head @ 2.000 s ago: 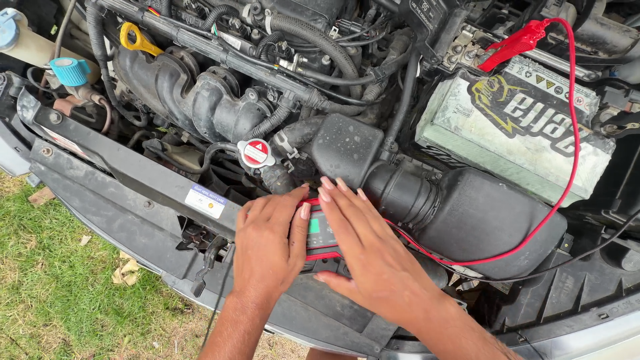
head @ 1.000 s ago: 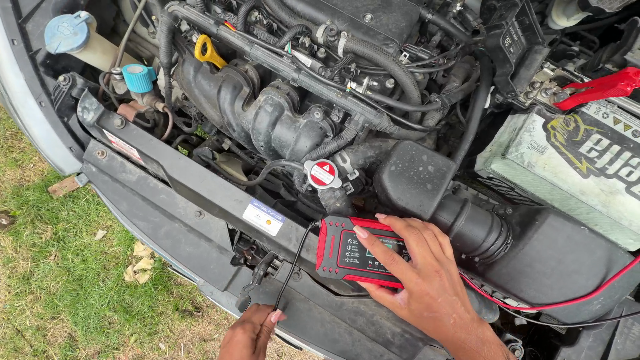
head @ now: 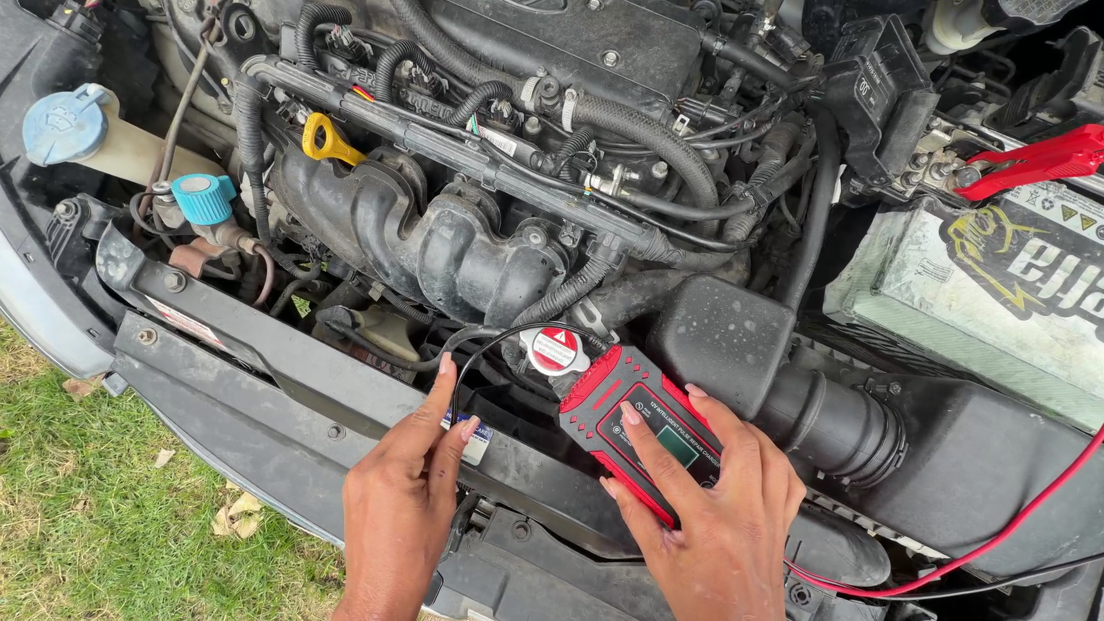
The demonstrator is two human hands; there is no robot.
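Observation:
My right hand [head: 716,509] grips a red and black battery charger [head: 642,431] with a small screen, tilted beside the radiator cap [head: 555,349]. Its thin black cable [head: 470,355] leaves the upper left end and curves down to my left hand [head: 407,496], which pinches it between thumb and index finger over the front crossmember. At the upper right, a red clamp [head: 1039,162] is on a terminal of the car battery [head: 992,276]. Red and black leads [head: 975,561] run from below my right hand to the right edge. The black lead's clamp is out of view.
The black intake box [head: 720,336] and ribbed air duct [head: 849,423] lie right of the charger. Behind are the intake manifold [head: 431,246], hoses and a yellow dipstick handle [head: 330,141]. A blue washer cap [head: 65,128] is at left; grass [head: 112,509] shows below the bumper.
Two seconds ago both hands were on the charger. My left hand has moved off it and now holds the thin cable. The charger has turned so that its cable end points up and left.

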